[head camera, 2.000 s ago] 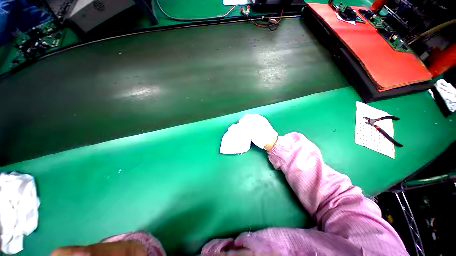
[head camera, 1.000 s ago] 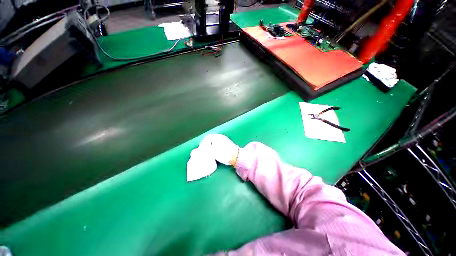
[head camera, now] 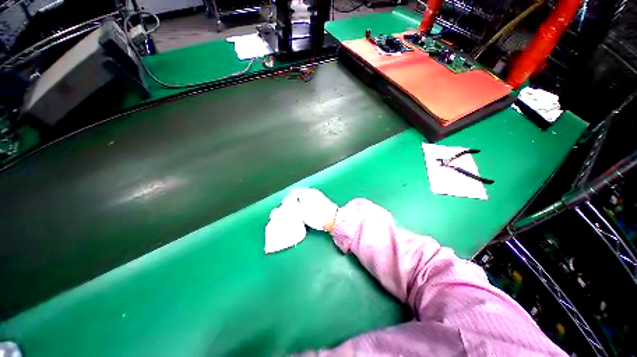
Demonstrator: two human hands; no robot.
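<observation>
My right hand (head camera: 314, 208) wears a white glove and rests on the green bench mat (head camera: 230, 279), near the edge of the conveyor. A white cloth or glove (head camera: 284, 231) lies under and beside its fingers, to the left. The two whites merge, so I cannot tell whether the fingers grip it. The pink striped sleeve reaches in from the lower right. My left hand is not in view.
The dark green conveyor belt (head camera: 174, 153) runs behind the bench. Side cutters (head camera: 461, 168) lie on a white sheet (head camera: 447, 186) to the right. A red-orange topped block (head camera: 436, 84) holds circuit boards (head camera: 447, 57). Wire shelving (head camera: 545, 272) stands at the right.
The view has turned right, so the bench and conveyor appear slanted. The bare hand seen at the bottom edge earlier is out of view. My right hand stays at the white cloth.
</observation>
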